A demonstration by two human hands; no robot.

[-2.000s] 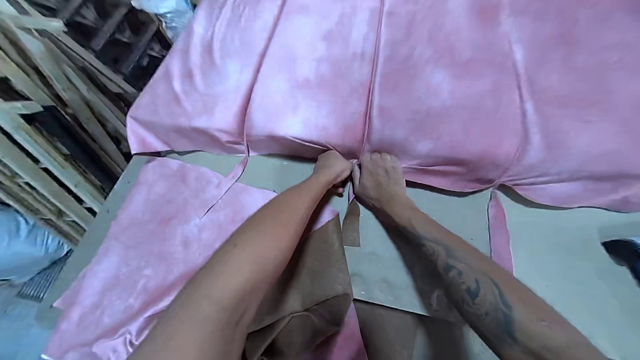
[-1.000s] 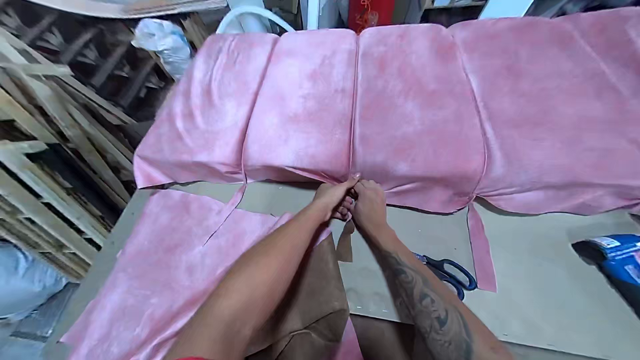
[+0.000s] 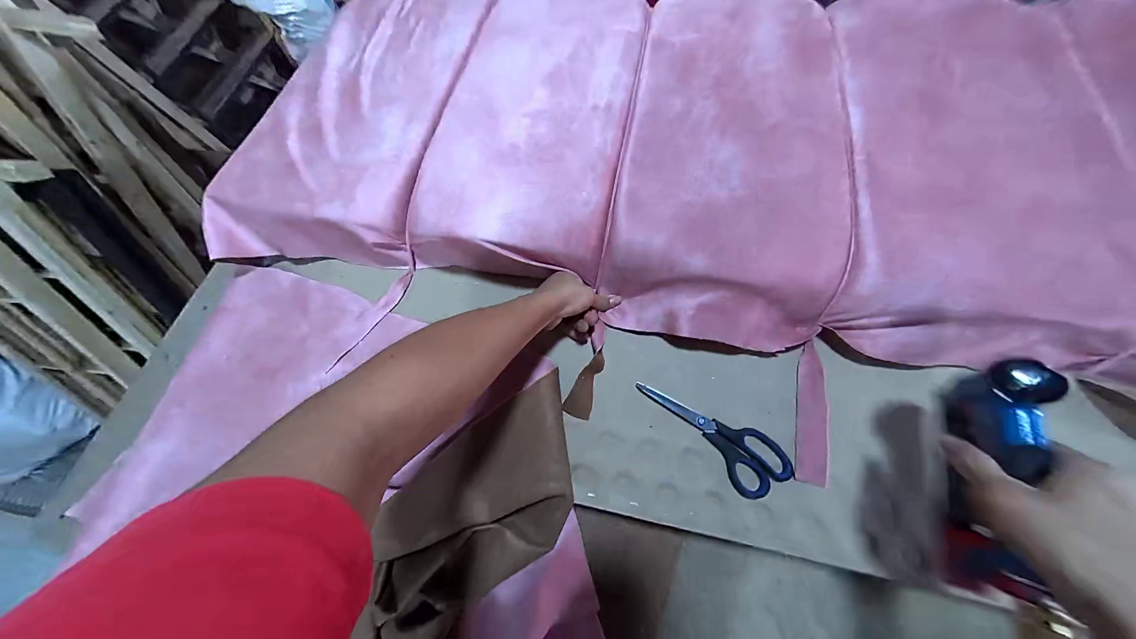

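Note:
My left hand (image 3: 577, 306) pinches the lower edge of a pink fabric cover (image 3: 710, 195) at one of its vertical seams, where a narrow fabric strip (image 3: 584, 390) hangs down. My right hand (image 3: 1021, 506), blurred, grips a dark blue and black tool (image 3: 998, 426), perhaps a stapler, at the right side of the board (image 3: 710, 506). Scissors with dark handles (image 3: 741, 453) lie on the board between the hands, blades pointing up and left. Beside their handles hangs another pink strip (image 3: 812, 417).
A loose pink fabric piece (image 3: 257, 355) lies on the left of the board, its brown underside (image 3: 488, 479) folded up near the front edge. Wooden slats (image 3: 89, 204) are stacked at the far left, beside bluish plastic wrapping (image 3: 40, 426). Another plastic bag (image 3: 297, 22) is behind.
My right hand has let go of the seam, moved right and taken hold of the blue and black tool, which lay on the board at the right. My left hand stays at the seam.

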